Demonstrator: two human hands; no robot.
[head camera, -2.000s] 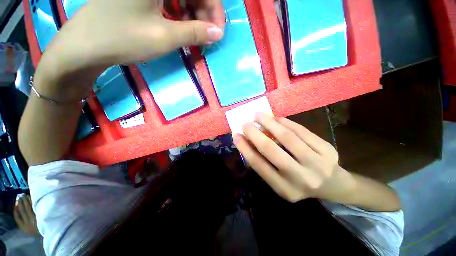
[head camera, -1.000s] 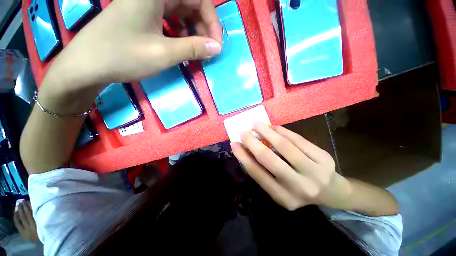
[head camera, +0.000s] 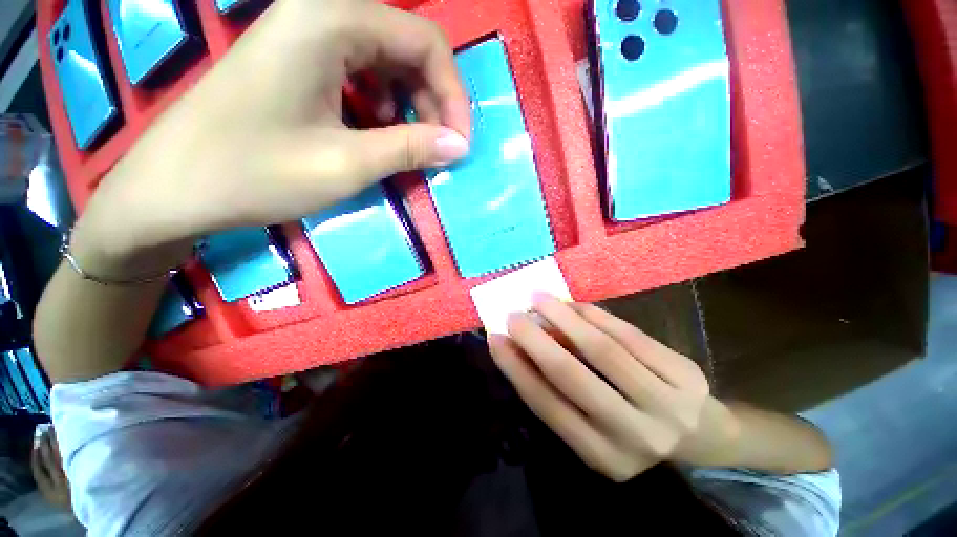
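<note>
A light-blue phone lies in a pocket of the red foam tray. My left hand reaches over the tray from the left and hides the phone's upper left part. Its thumb and finger are pinched close together above the phone; whether clear film is between them cannot be told. My right hand pinches a white card. The card's top edge meets the phone's lower end and the card lies over the tray's front rim.
Another phone with black lenses lies in the pocket to the right. Several more phones lie at left, partly behind my left arm. An open brown box is below the tray at right. Part of another person's hand shows at lower left.
The tray, phones and both hands have shifted lower in the picture, so the right phone's lenses now show. The pinched left fingers and the card keep nearly the same place relative to the phone.
</note>
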